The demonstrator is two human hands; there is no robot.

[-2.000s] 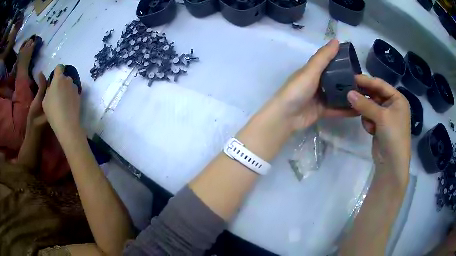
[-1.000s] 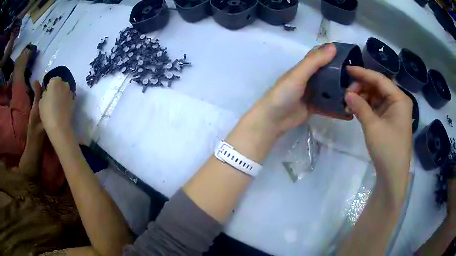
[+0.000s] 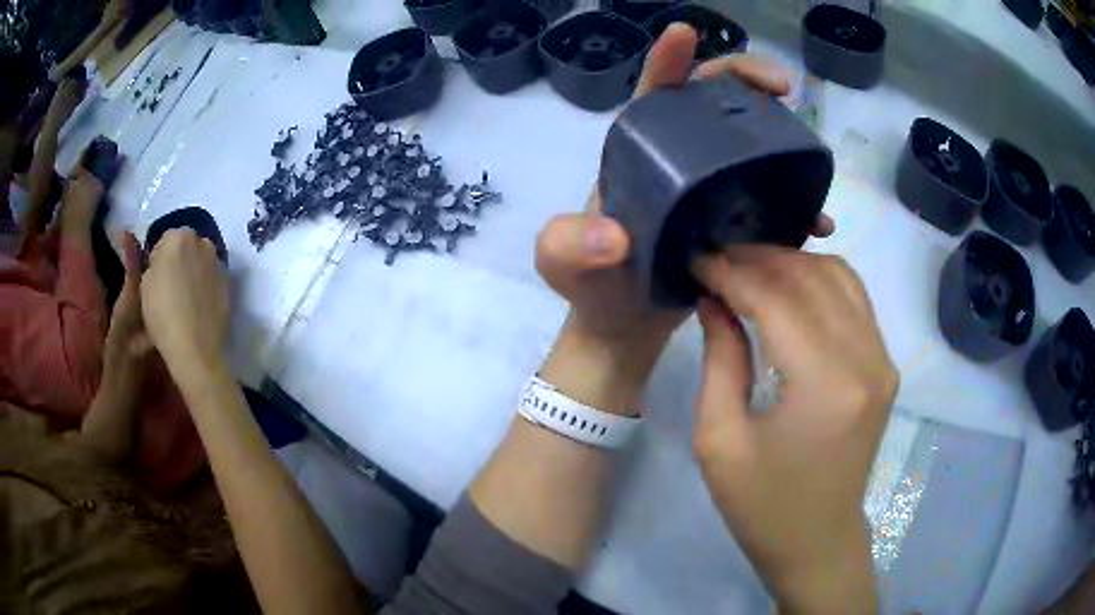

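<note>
A dark grey housing (image 3: 684, 150) is held up in front of me, tilted so its open side faces me and to the right. My left hand (image 3: 597, 270) grips it from behind and the left, thumb on its side wall, with a white band at the wrist. My right hand (image 3: 799, 360) has its thumb and forefinger at the lower rim, fingertips reaching inside the cup. The fingertips are hidden in shadow, so I cannot tell whether they pinch a small clip. A round hub shows dimly inside.
A pile of small dark clips (image 3: 372, 180) lies left on the white bench (image 3: 444, 324). Other housings (image 3: 594, 60) stand along the far side and at the right (image 3: 985, 294). A clear plastic sheet (image 3: 949, 505) lies lower right. Another person's hand (image 3: 186, 300) works at the left.
The held housing has moved left and closer, and turned so its open side shows. My right fingers have gone into it. The view has shifted slightly, and another housing shows fully at the right.
</note>
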